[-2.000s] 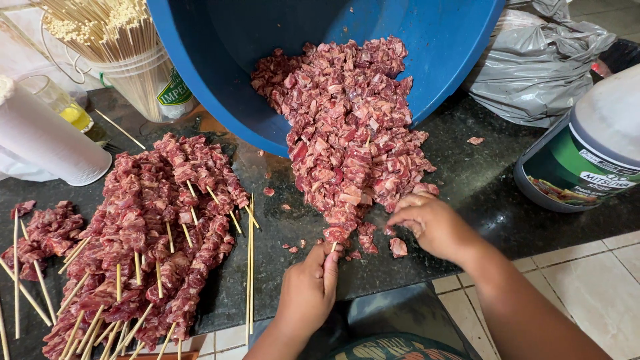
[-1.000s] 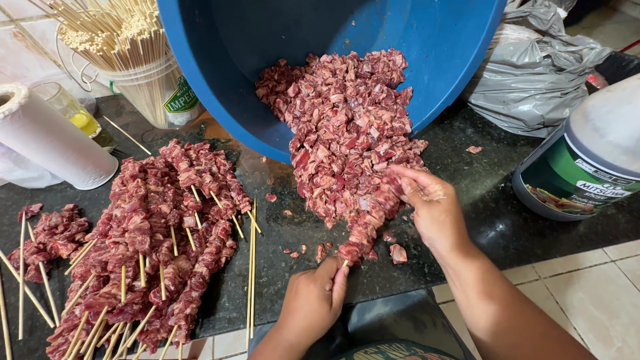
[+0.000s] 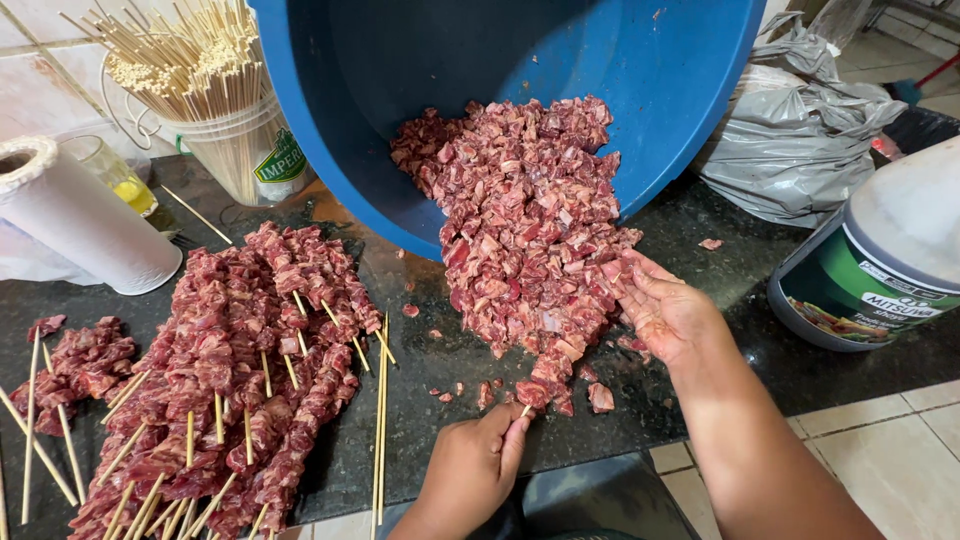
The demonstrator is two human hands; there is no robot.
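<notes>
My left hand (image 3: pixel 480 457) pinches the lower end of a wooden skewer (image 3: pixel 527 410) at the counter's front edge. Meat cubes are threaded just above its fingertips, and the skewer runs up toward the heap. My right hand (image 3: pixel 660 307), palm up with fingers spread, touches the right side of the heap of raw meat cubes (image 3: pixel 525 247); a light skewer tip shows by its fingers. That heap spills out of a tilted blue plastic tub (image 3: pixel 337 150) onto the dark stone counter. Threaded meat skewers (image 3: pixel 240 360) lie piled on the left.
Bare skewers (image 3: pixel 381 427) lie beside the pile. A clear bucket of skewers (image 3: pixel 225 142), a paper towel roll (image 3: pixel 90 217) and a glass (image 3: pixel 120 180) stand at the back left. On the right are a grey plastic bag (image 3: pixel 802 135) and a Mitsuwa shoyu jug (image 3: pixel 862 285).
My right hand has moved up from near the heap's lower end to its right side and turned palm up. My left hand stays at the skewer's lower end.
</notes>
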